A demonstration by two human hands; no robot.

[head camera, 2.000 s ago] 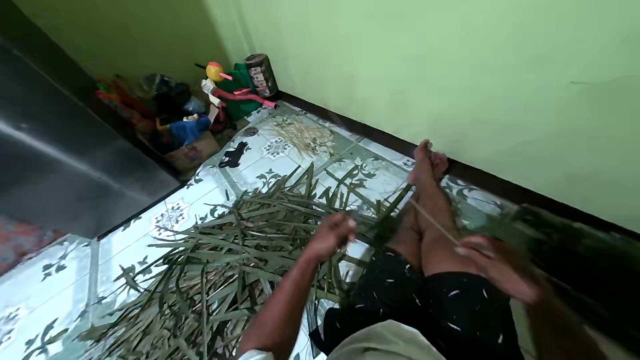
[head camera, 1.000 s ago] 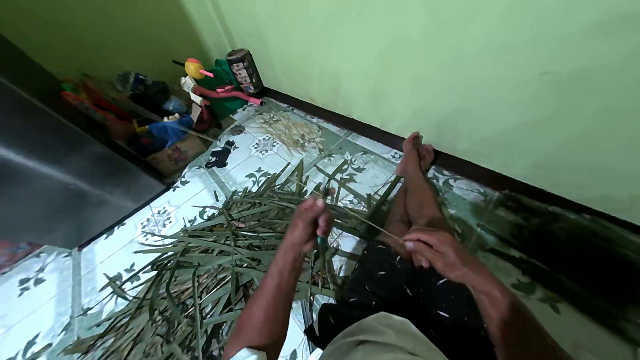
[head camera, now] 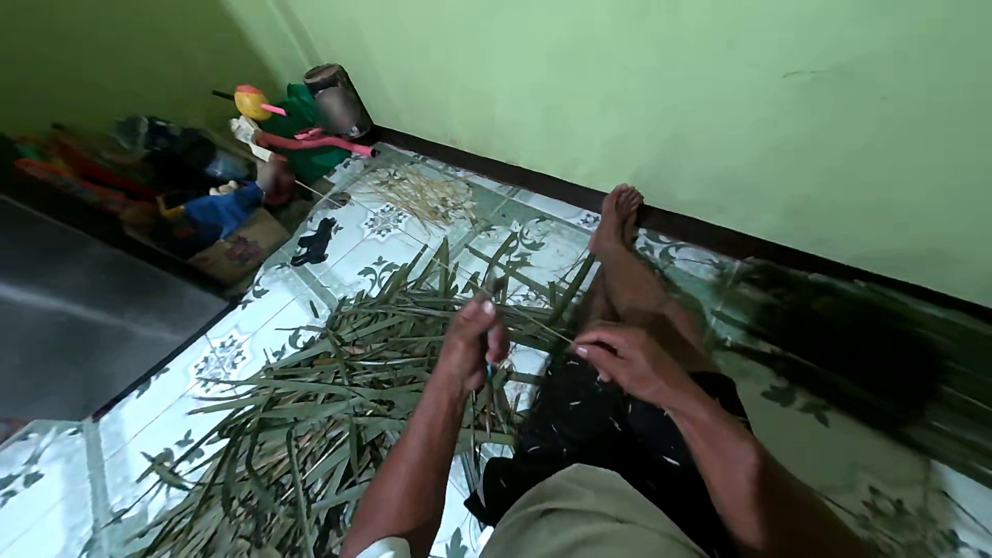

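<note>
My left hand (head camera: 474, 341) is closed around a small tool, likely a knife, whose dull blade (head camera: 494, 287) sticks up past the thumb; a bit of blue shows below the fist. Between thumb and fingers my right hand (head camera: 624, 360) pinches the end of a thin pale strip (head camera: 546, 327), which runs up and left to the blade. A large heap of long green leaf strips (head camera: 333, 403) lies on the floor beneath and left of my left hand. Farther off, against the wall side, is a small pile of pale thin strips (head camera: 426, 195).
My bare legs (head camera: 643, 287) stretch toward the green wall (head camera: 620, 93). A small black object (head camera: 315, 242) lies on the tiled floor. Toys, a cardboard box (head camera: 240, 248) and a dark cylindrical container (head camera: 339, 101) fill the corner. A grey panel (head camera: 93, 310) stands at left; a dark blurred mass (head camera: 845, 341) lies at right.
Two seconds ago my hands were wider apart. My right hand has since come in toward my left hand, with the pale strip still pinched in it.
</note>
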